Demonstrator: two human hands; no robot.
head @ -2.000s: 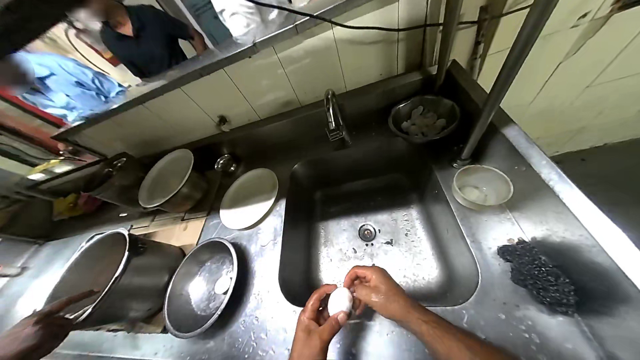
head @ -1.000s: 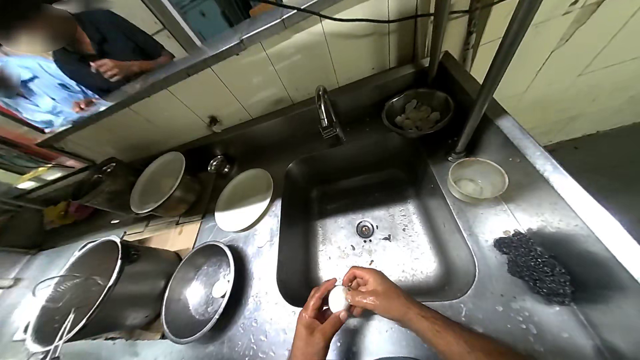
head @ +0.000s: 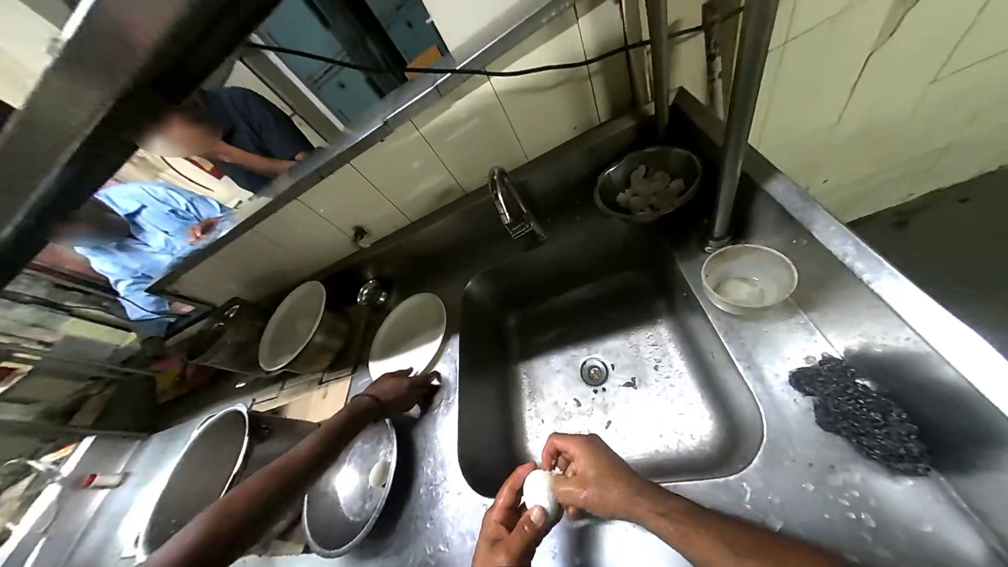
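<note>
My left hand (head: 508, 520) holds a white egg (head: 540, 492) between thumb and fingers over the near rim of the steel sink (head: 614, 394). The fingertips of my right hand (head: 591, 476) touch the egg's right side; whether they pinch anything is hidden. To the left, a steel bowl (head: 327, 512) holds a white egg-like piece (head: 379, 474). Another person's hand (head: 398, 392) reaches in from the left, beside a pale round plate (head: 409, 335). Small dark bits lie around the sink drain (head: 594, 372).
A faucet (head: 512, 205) stands behind the sink. A metal bowl of pale pieces (head: 650, 189), a pale plastic bowl (head: 748, 279), a pole (head: 740, 118) and a dark clump (head: 862, 413) are at the right. Large pots (head: 197, 480) stand left. Two people are beyond the ledge.
Another person's arm now reaches across from the left to the pale plate; one second ago it was not there. Both my hands stay at the egg.
</note>
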